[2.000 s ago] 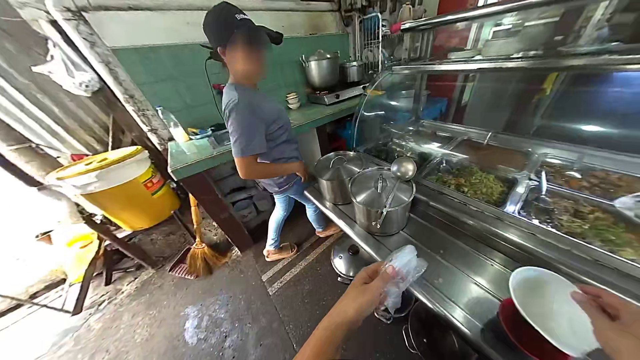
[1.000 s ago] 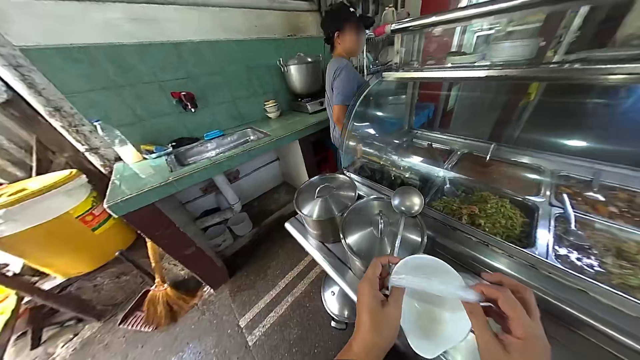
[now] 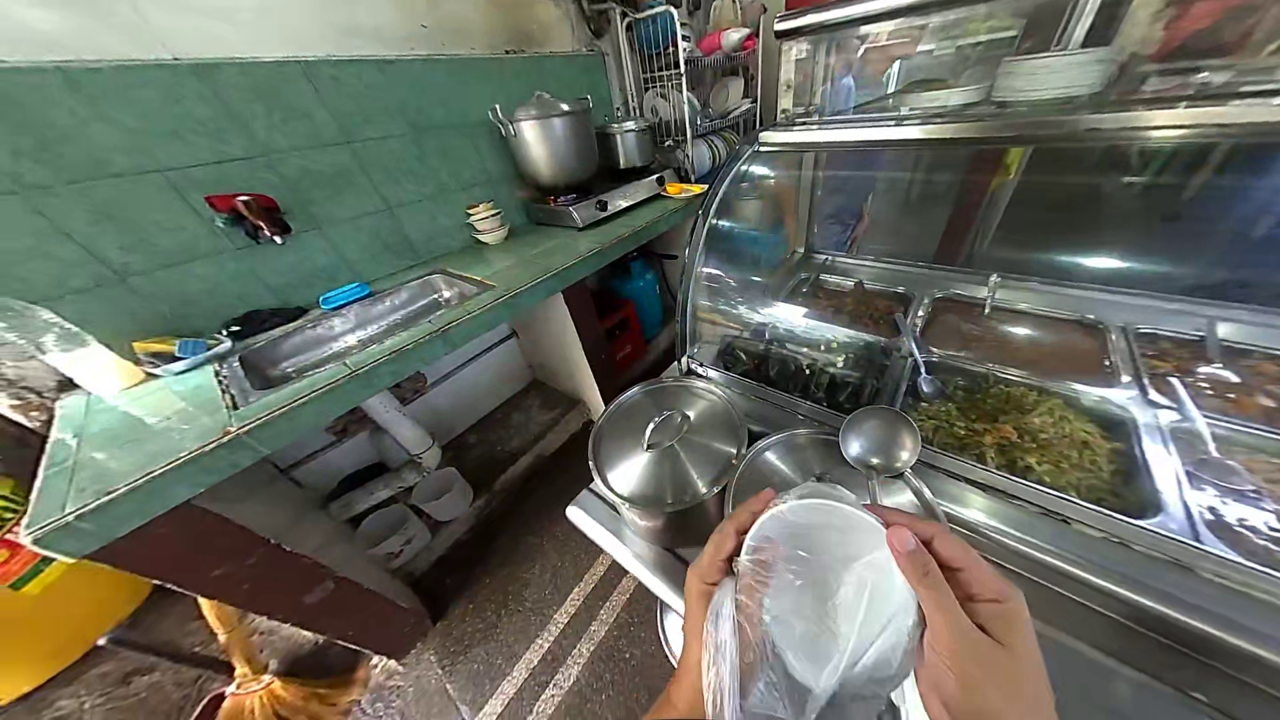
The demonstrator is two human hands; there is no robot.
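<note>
Both of my hands hold a white bowl (image 3: 830, 590) with a clear plastic bag (image 3: 735, 650) spread over it. My left hand (image 3: 715, 600) grips the bowl's left side through the film. On the right side, my right hand (image 3: 965, 610) has its thumb near the rim. Just beyond the bowl, a steel ladle (image 3: 880, 441) rests on a lidded steel pot (image 3: 790, 462), partly hidden by the bowl. Left of that stands another lidded steel pot (image 3: 668, 445).
A glass food display (image 3: 740, 250) with trays of cooked food runs along the right. The green tiled counter (image 3: 330, 395) holds a sink (image 3: 350, 335), small bowls (image 3: 487, 222) and a gas stove (image 3: 600, 198) with pots. A broom (image 3: 290, 690) stands at lower left.
Two seconds ago the bag was in my left hand, apart from the bowl; now it covers the bowl between both hands. The person by the counter is out of view there. The view has turned.
</note>
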